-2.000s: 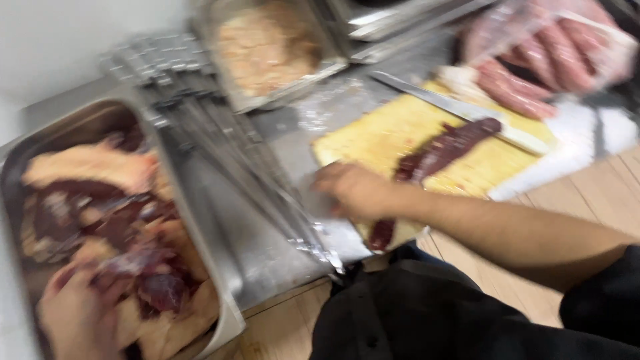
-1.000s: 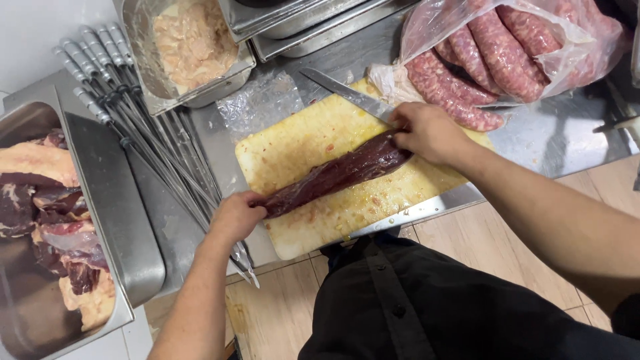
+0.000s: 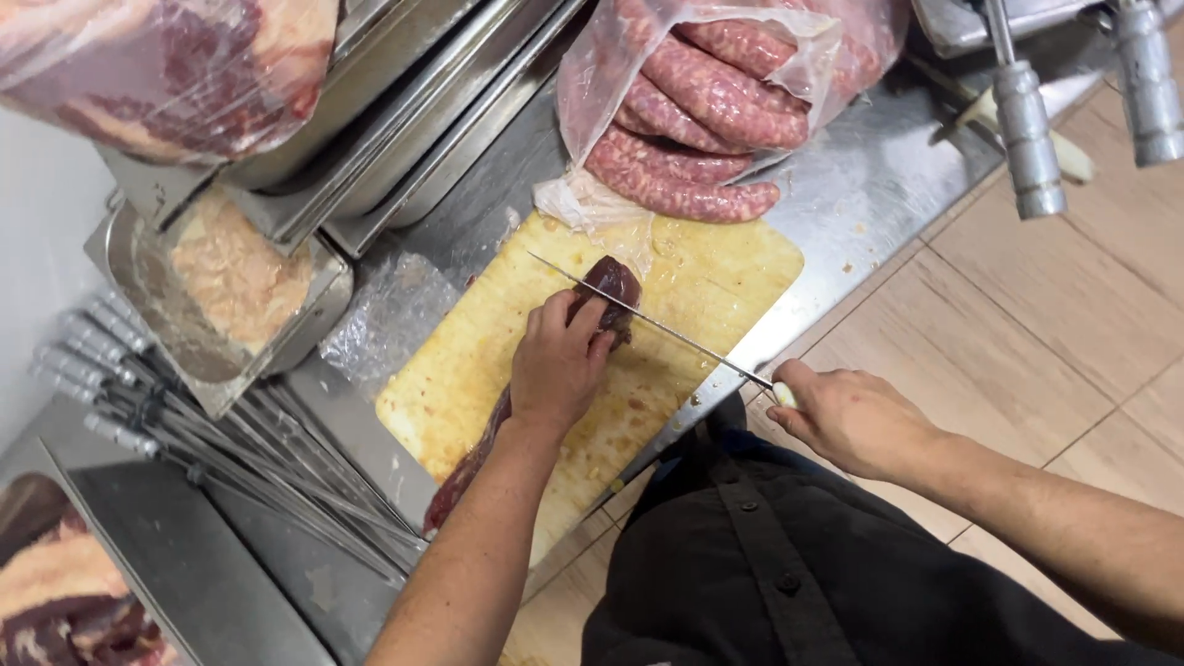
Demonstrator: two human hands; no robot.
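Note:
A long strip of dark red meat (image 3: 612, 282) lies lengthwise on the yellow cutting board (image 3: 721, 277), its lower part passing under my left wrist. My left hand (image 3: 560, 361) presses on the strip near its upper end, fingers curled over it. In my right hand (image 3: 846, 416) is the pale handle of a long kitchen knife (image 3: 680, 339). The thin blade crosses the meat just beyond my left fingertips, edge-on to the view. Whether it has cut into the meat cannot be told.
Raw sausages (image 3: 721, 92) in a plastic bag touch the board's far side. Left are a steel pan of pale meat (image 3: 242, 268), crumpled plastic film (image 3: 393, 314), metal skewers (image 3: 277, 462) and a steel tray of meat (image 3: 69, 592). Bagged meat (image 3: 185, 74) sits upper left; skewer handles (image 3: 1027, 139) hang upper right.
One second ago both hands held the meat strip's ends, and the knife lay on the board's far side. Now my right hand holds the knife, and my left hand has moved up the strip.

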